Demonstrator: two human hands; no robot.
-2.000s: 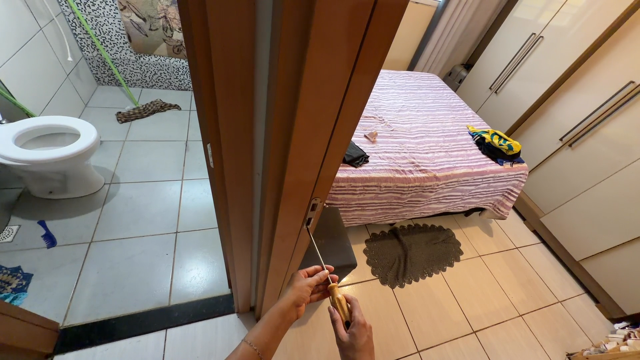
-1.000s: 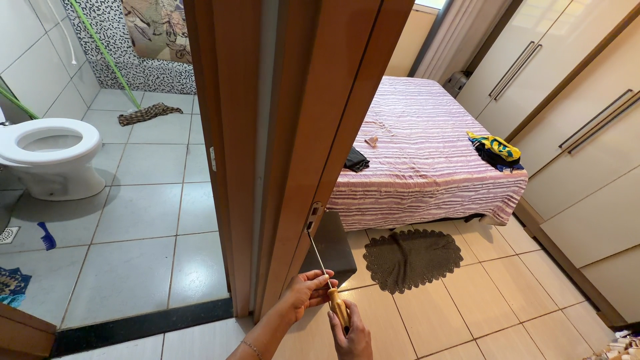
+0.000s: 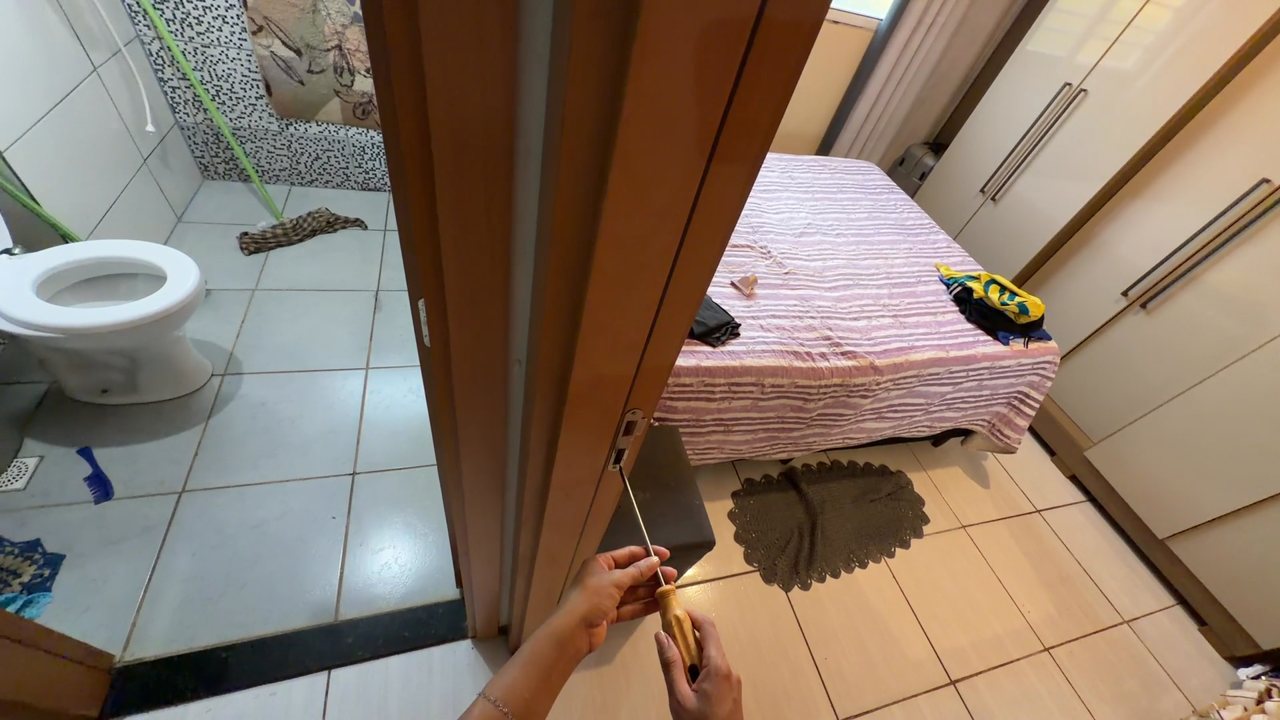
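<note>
A screwdriver (image 3: pixel 678 625) with an amber handle and long thin shaft is held in both hands. My right hand (image 3: pixel 704 668) wraps the handle from below. The fingers of my left hand (image 3: pixel 618 590) pinch the shaft just above the handle. The shaft slants up to the left, its tip at the lower part of a metal strike plate (image 3: pixel 627 438) set in the brown wooden door frame (image 3: pixel 600 330). Whether the tip sits in a screw head or in an opening is too small to tell.
Left of the frame, a bathroom has a toilet (image 3: pixel 110 320), a blue brush (image 3: pixel 95 475) and a dark threshold (image 3: pixel 290 655). On the right are a bed (image 3: pixel 850 390) with a striped cover, a dark scalloped rug (image 3: pixel 828 523), a dark box-like object (image 3: pixel 680 500) and wardrobe doors (image 3: pixel 1130 250).
</note>
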